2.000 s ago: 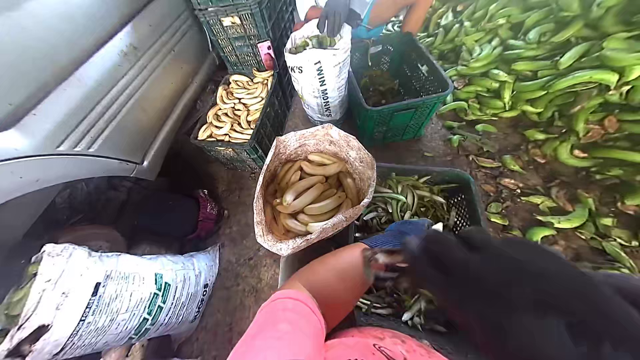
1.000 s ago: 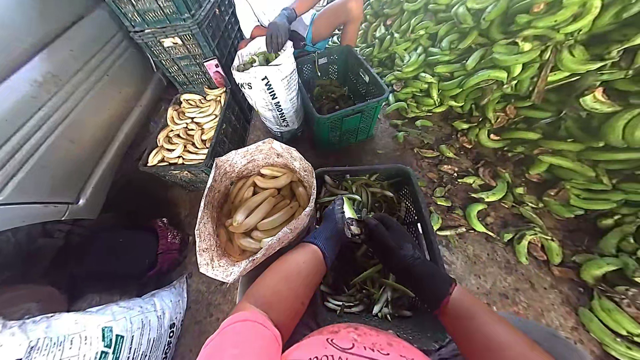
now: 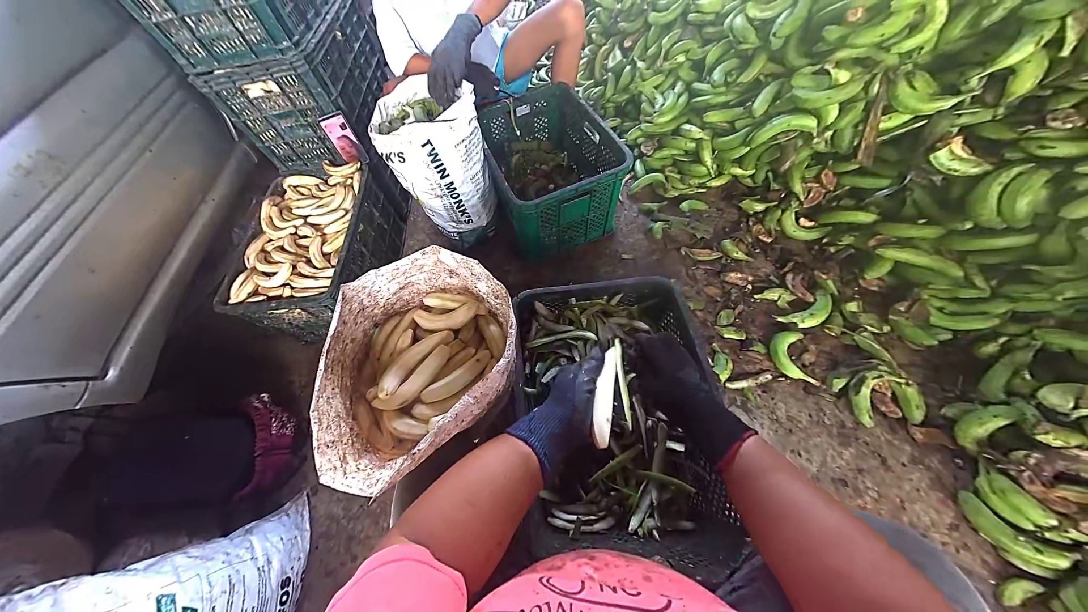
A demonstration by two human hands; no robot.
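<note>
My left hand [image 3: 571, 416], in a dark blue knit glove, is closed around a partly peeled plantain [image 3: 604, 398] held upright over a dark plastic crate [image 3: 671, 297] of peels. My right hand [image 3: 676, 378], gloved in black with a red cuff, is at the plantain's right side, its fingers by a green strip of peel [image 3: 624, 382]. Whether it grips the strip or a tool I cannot tell. Loose peels [image 3: 642, 484] fill much of the crate. Left of it stands an open woven sack [image 3: 340, 425] holding peeled plantains [image 3: 425, 365].
Unpeeled green plantains [image 3: 850, 153] lie heaped at right. A gloved co-worker [image 3: 450, 59] sits beyond a white sack [image 3: 446, 166] and green crate [image 3: 569, 223]. Stacked crates [image 3: 280, 110], a crate of peeled plantains [image 3: 297, 229] and a grey vehicle panel [image 3: 93, 212] are at left.
My right hand has come from the lower right to beside my left hand. The white flesh of the plantain shows more than one second ago. The view has shifted.
</note>
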